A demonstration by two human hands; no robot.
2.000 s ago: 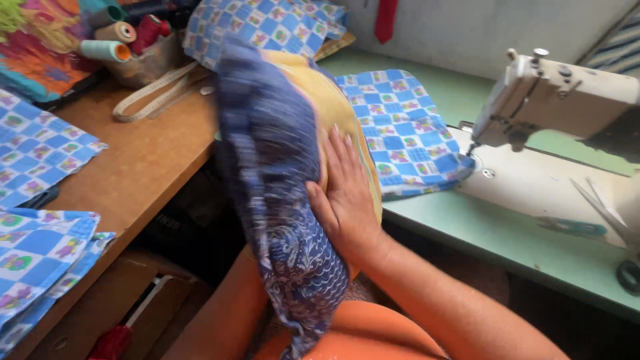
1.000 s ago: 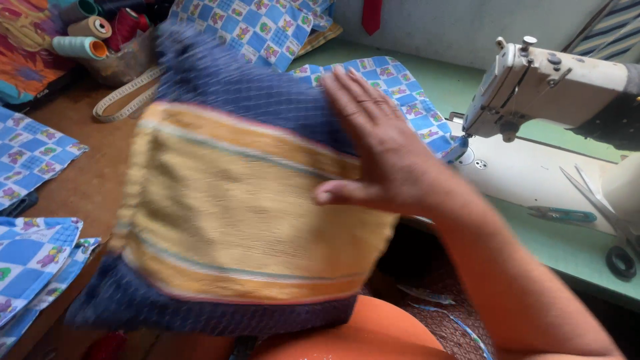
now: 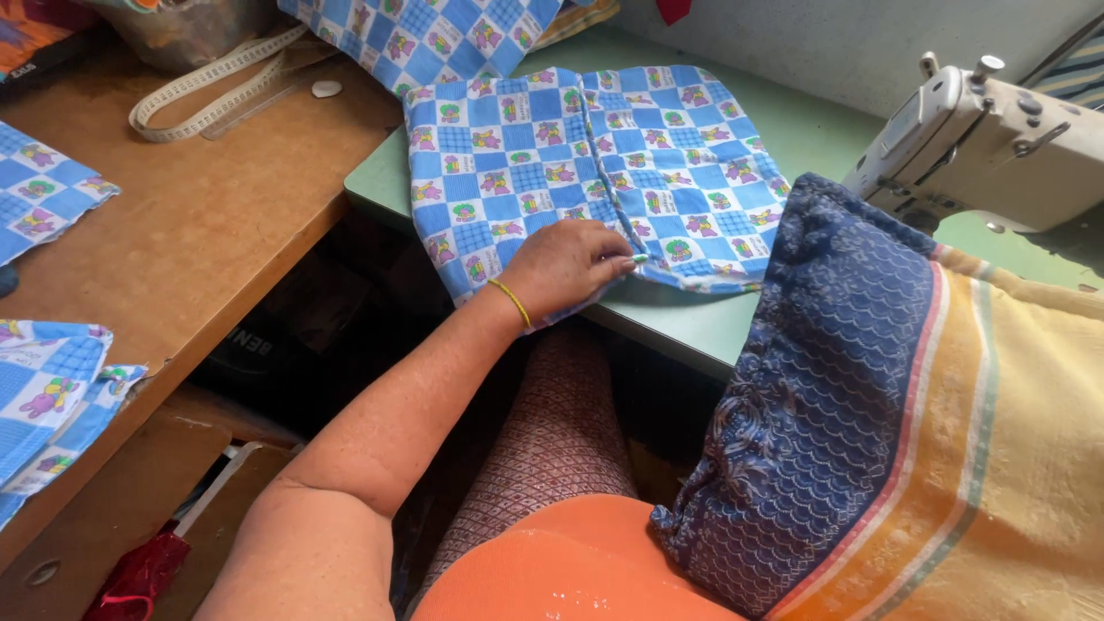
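Note:
My left hand (image 3: 573,267), with a yellow bracelet at the wrist, grips the near edge of a blue-and-white checked, animal-print fabric piece (image 3: 526,164). The cloth lies spread on the green table, with a seam running down its middle. At the right, a cushion (image 3: 828,371) with a navy patterned side and a yellow striped band stands tilted, partly out of view. It covers part of the sewing machine (image 3: 975,164). My right hand is not visible.
A wooden table (image 3: 259,164) at the left bears a tape measure (image 3: 164,116), a small pale disc (image 3: 327,89) and more checked fabric (image 3: 43,190). Further checked cloth (image 3: 448,34) lies at the back. The green table's edge (image 3: 673,336) is above my lap.
The cushion has moved from in front of me to the right. My left hand now grips the checked cloth, and my right hand, on the cushion earlier, is out of sight.

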